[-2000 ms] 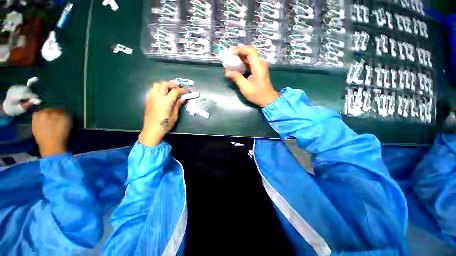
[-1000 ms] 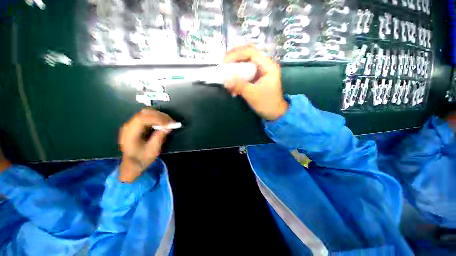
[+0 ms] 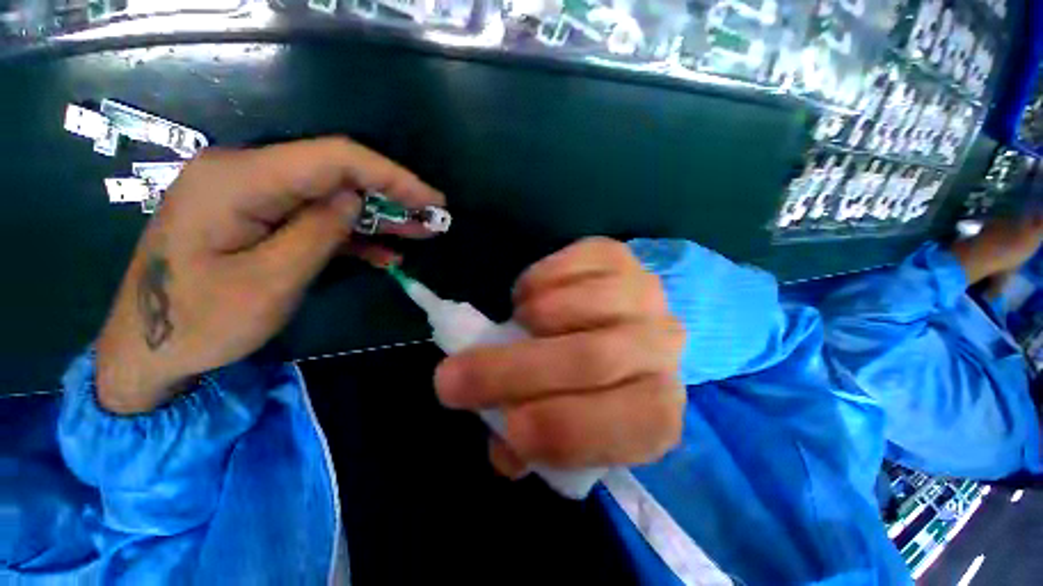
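Note:
My left hand (image 3: 246, 246) pinches a small PCB assembly (image 3: 389, 212) between thumb and fingers. Its whitish end piece with a round hole points right; the other end is hidden by the fingertips. My right hand (image 3: 583, 355) is closed around a white glue bottle (image 3: 469, 330), held tilted with its nozzle up and to the left. The thin green dispensing tip (image 3: 400, 277) is just below the board, close to my left fingertips; I cannot tell whether it touches anything. Loose boards (image 3: 137, 128) lie on the mat, one partly behind my left hand.
A clear blister tray (image 3: 572, 52) of boards runs along the far side of the dark green mat (image 3: 549, 155). A second tray of boards (image 3: 858, 195) is at the right. Another person's blue sleeve and hand (image 3: 1006, 246) show at the right edge.
My right hand has brought the bottle down and left from the tray's edge to beside the board. Both hands look larger and closer, and the board's end is now seen clearly. The view has shifted.

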